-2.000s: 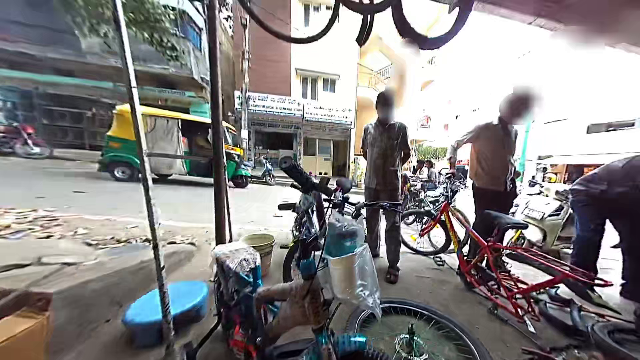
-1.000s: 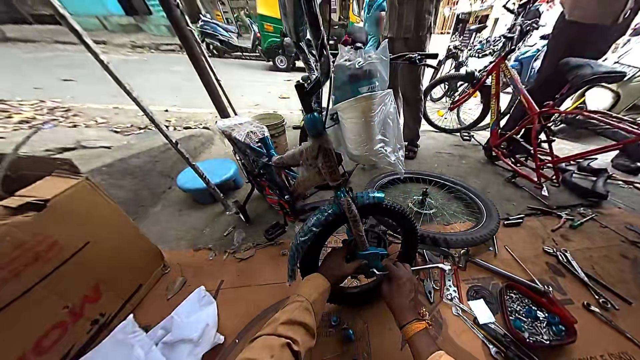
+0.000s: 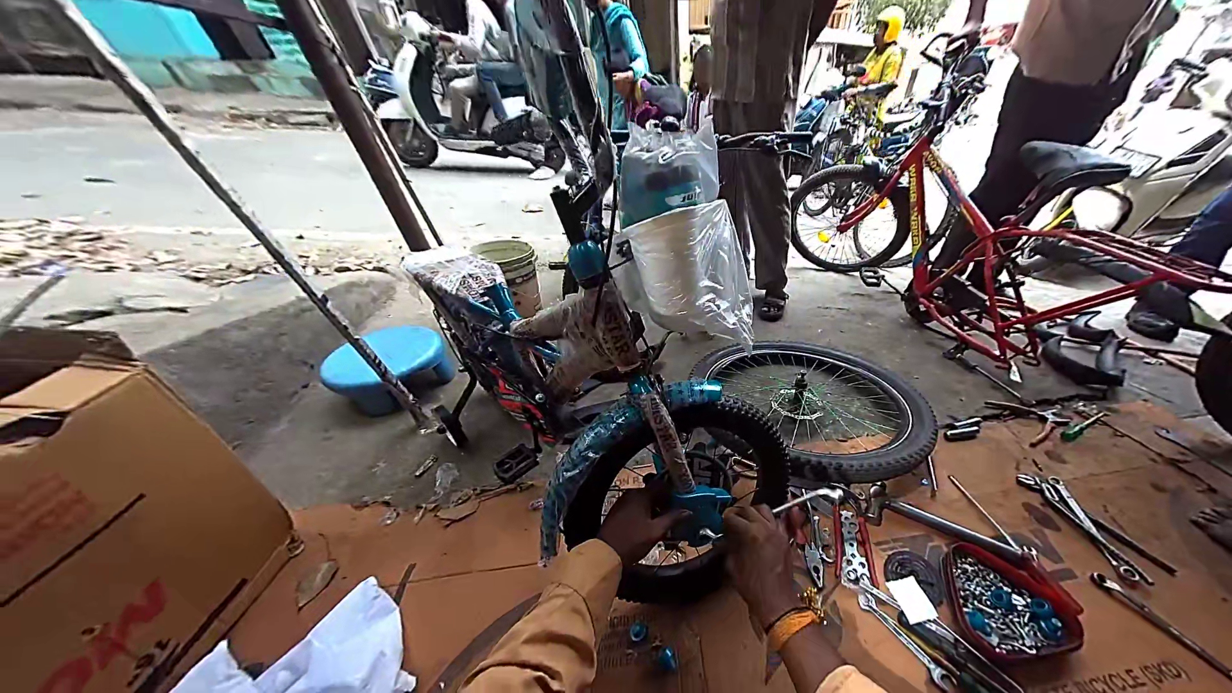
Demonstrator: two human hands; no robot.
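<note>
A small bicycle with a wrapped frame stands before me, its front wheel (image 3: 770,452) under a blue plastic-wrapped mudguard (image 3: 587,472). At the lower end of the wrapped fork leg (image 3: 669,438) is a blue plastic cover (image 3: 703,510). My left hand (image 3: 640,525) is at the wheel hub, its fingers against the cover's left side; whether it grips the cover is hidden. Just right of the cover, my right hand (image 3: 760,558) is closed on a metal wrench (image 3: 808,498). A clear plastic bag (image 3: 688,269) hangs from the handlebar.
Cardboard (image 3: 433,587) covers the ground. A loose wheel (image 3: 895,414), spanners (image 3: 1088,529) and a red tray of nuts and bolts (image 3: 1020,606) lie right. A cardboard box (image 3: 125,520), white cloth (image 3: 318,645) and blue stool (image 3: 385,366) are left. People stand beyond, near a red bicycle (image 3: 982,250).
The view tilted down between the first two frames. Since one second ago my hands have stayed at the front hub. A scooter with riders now shows on the road behind.
</note>
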